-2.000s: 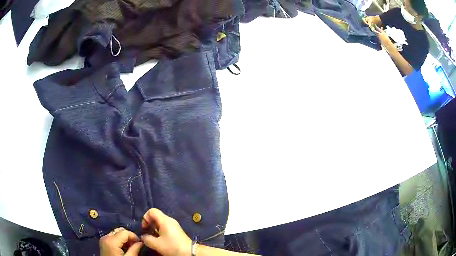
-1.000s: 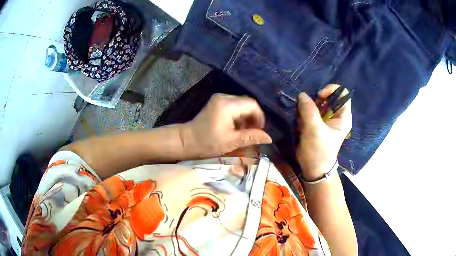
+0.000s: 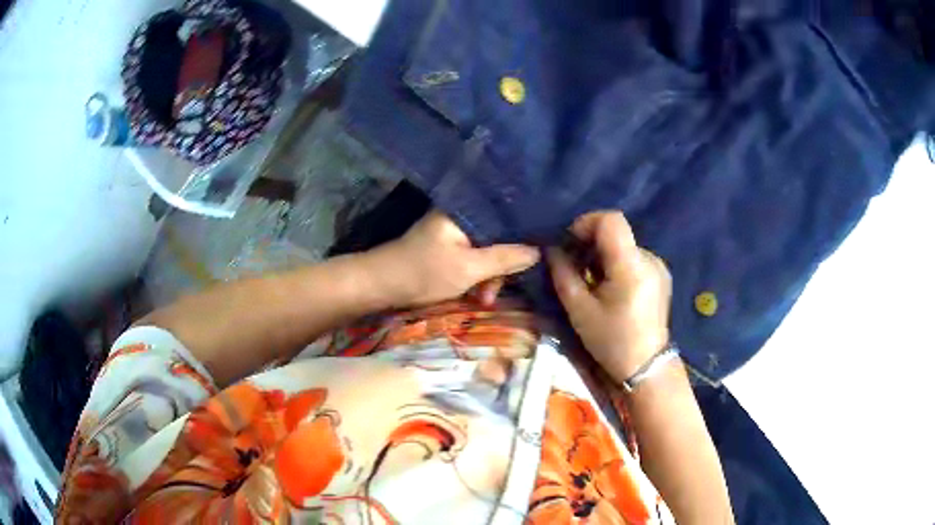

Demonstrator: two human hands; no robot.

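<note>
The dark blue denim garment (image 3: pixel 625 133) lies over the white table's edge and towards my lap. Two yellow-brass buttons show on it, one upper left (image 3: pixel 512 90) and one lower right (image 3: pixel 705 304). My left hand (image 3: pixel 451 265) is at the garment's near edge, its index finger and thumb at the cloth. My right hand (image 3: pixel 613 292) is curled beside it, fingertips at the same edge. A small yellowish bit shows inside the right hand; the rest of that tool is hidden. Both hands' fingertips nearly meet.
At the upper left, a clear bin (image 3: pixel 220 200) holds a floral cloth bag (image 3: pixel 220 128), with a blue bottle cap (image 3: pixel 111 125) beside it. The white tabletop (image 3: pixel 861 379) shows at the right. The speckled floor (image 3: pixel 297 220) lies left of the garment.
The view has swung from the table down to my lap. Since one second ago, my left hand has reached to the cloth, and my right hand has turned over and moved left beside it.
</note>
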